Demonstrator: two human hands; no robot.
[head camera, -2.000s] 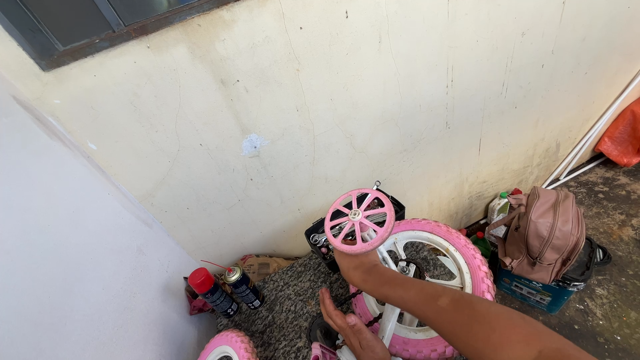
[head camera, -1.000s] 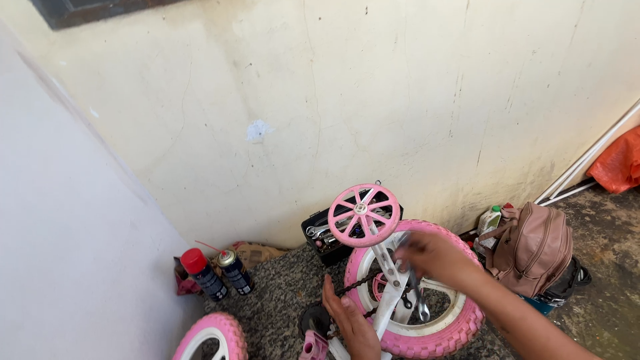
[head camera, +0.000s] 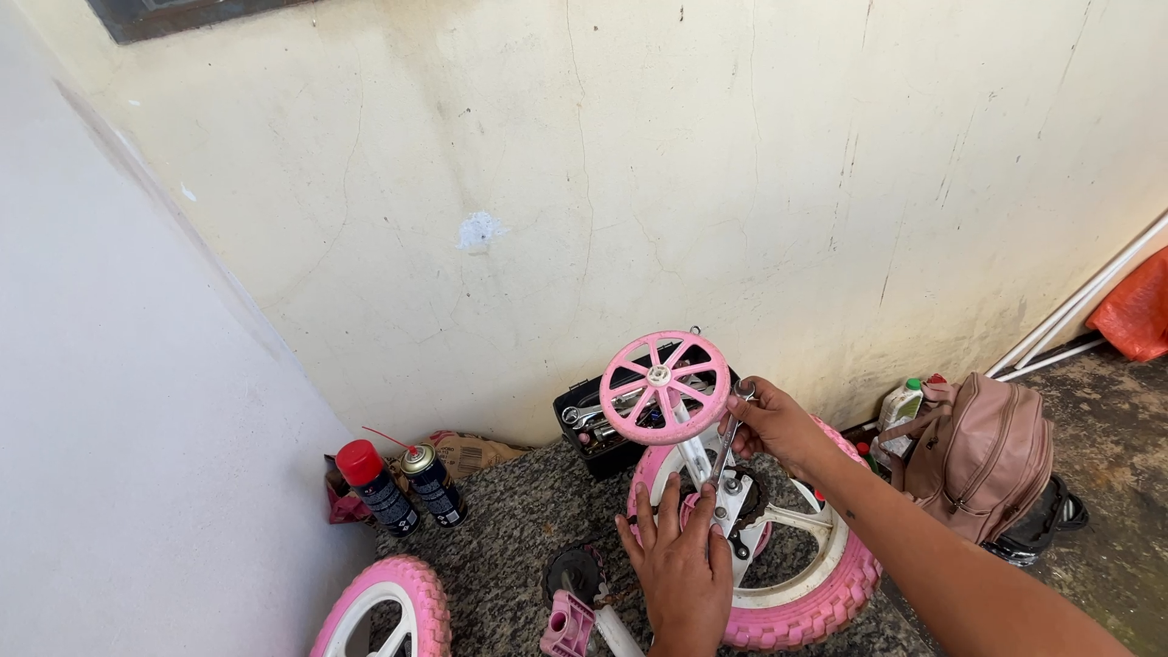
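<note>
My right hand (head camera: 765, 422) grips a combination wrench (head camera: 727, 443) by its upper end, and the tool slants down to the white frame bracket (head camera: 732, 502) by the rear hub. Fingers spread, my left hand (head camera: 683, 566) rests against the frame and chain area just left of that bracket; whether it also touches the wrench's lower end cannot be told. Behind the bracket is the big pink-tyred wheel (head camera: 803, 620) with white spokes. A small pink training wheel (head camera: 664, 388) stands above on its white arm. The pink pedal (head camera: 568, 624) and crank lie lower left.
An open black toolbox (head camera: 602, 461) with wrenches sits against the wall. Two spray cans (head camera: 379, 488) stand left on the granite slab (head camera: 511, 511). Another pink-tyred wheel (head camera: 429, 593) is at lower left. A pink backpack (head camera: 990, 447) and a bottle (head camera: 902, 411) are at right.
My right hand has moved up beside the small wheel from nearer the hub, still with the wrench. My left hand has its fingers spread on the frame.
</note>
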